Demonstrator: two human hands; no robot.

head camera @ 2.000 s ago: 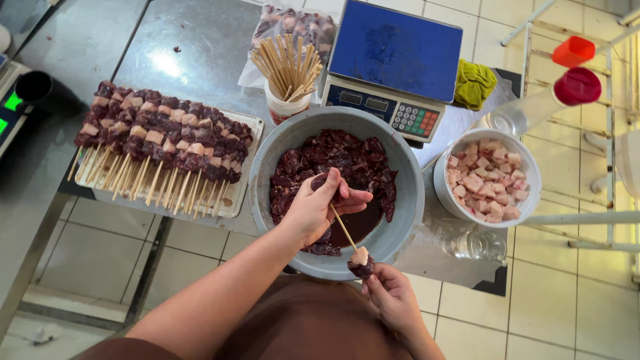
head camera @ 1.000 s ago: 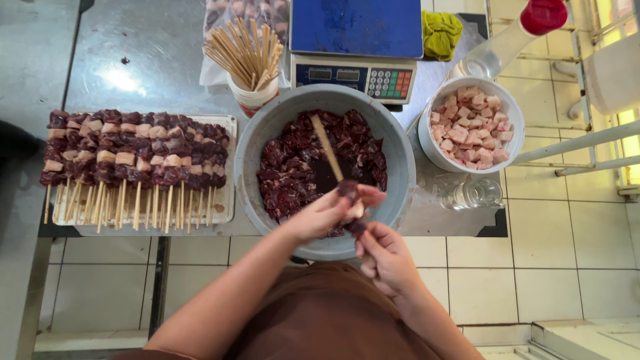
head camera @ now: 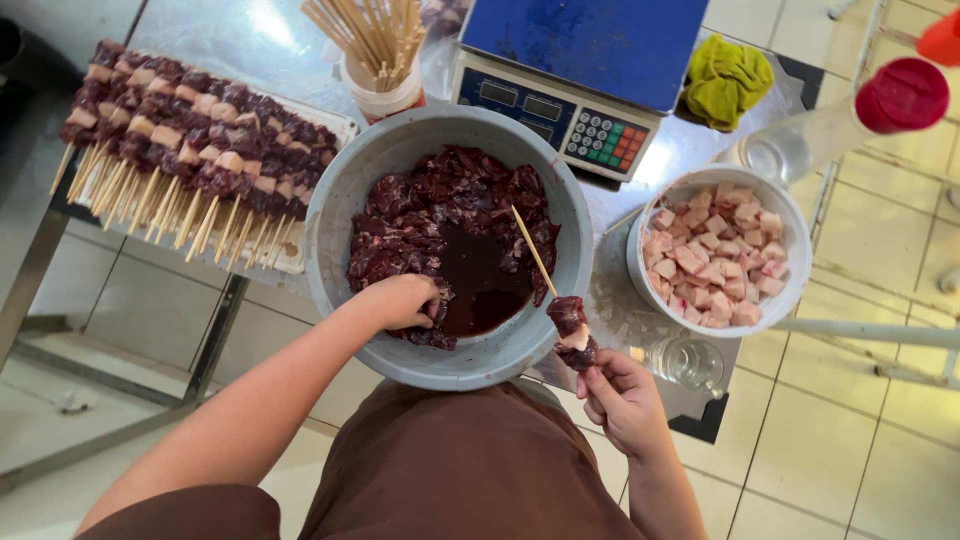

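My right hand (head camera: 619,397) grips a bamboo skewer (head camera: 534,251) at its lower end, with two dark meat pieces and a pale fat cube (head camera: 576,338) between them; its bare end points up over the basin. My left hand (head camera: 409,301) is down in the grey plastic basin (head camera: 450,373), its fingertips among dark red meat pieces (head camera: 465,180); whether they have closed on a piece cannot be told. Dark liquid pools in the basin. At the right, a white tub (head camera: 796,300) holds pale fat cubes (head camera: 716,251). Loaded skewers (head camera: 202,135) lie in rows on a white tray (head camera: 292,255).
A cup of bare skewers (head camera: 382,90) and a blue-topped digital scale (head camera: 570,45) stand behind the basin. A yellow-green cloth (head camera: 726,79), a clear pitcher with a red lid (head camera: 795,142) and a drinking glass (head camera: 686,364) are at the right, by the metal table's edge.
My left hand has left the skewer and moved left, down into the meat in the basin. My right hand still holds the skewer, now at the basin's right edge. The view has tilted.
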